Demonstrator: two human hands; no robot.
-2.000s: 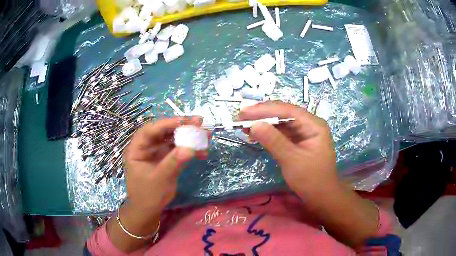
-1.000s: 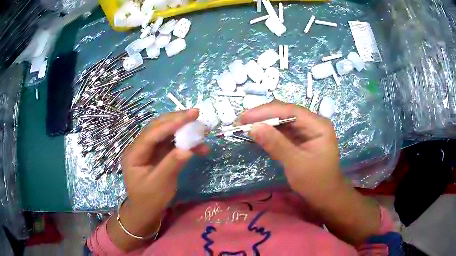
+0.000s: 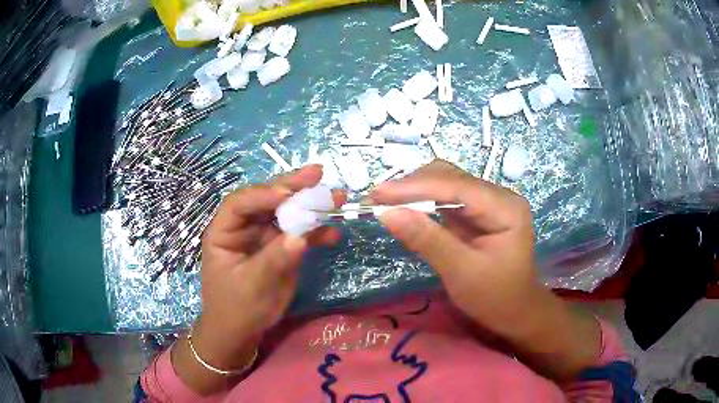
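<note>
My left hand (image 3: pixel 264 236) holds a white translucent plastic cap (image 3: pixel 303 211) between thumb and fingers. My right hand (image 3: pixel 449 228) pinches a thin metal rod (image 3: pixel 451 206) that carries a white plastic sleeve (image 3: pixel 422 207). The rod lies nearly level, and its left end reaches the cap; whether it is inside the cap cannot be told. A white band (image 3: pixel 351 211) shows on the rod between my hands. A loose heap of metal rods (image 3: pixel 169 177) lies to the left of my left hand.
White caps (image 3: pixel 398 104) and narrow sleeves (image 3: pixel 486 126) lie beyond my hands. A yellow bin (image 3: pixel 315 11) with white parts stands at the far edge. A flat black object (image 3: pixel 96 146) lies at left, a paper slip (image 3: pixel 573 57) upper right. Clear plastic (image 3: pixel 670 126) is at right.
The rod has levelled out from a slight tilt, and its left end now meets the cap. The cap has turned in my left hand. Both hands keep their hold.
</note>
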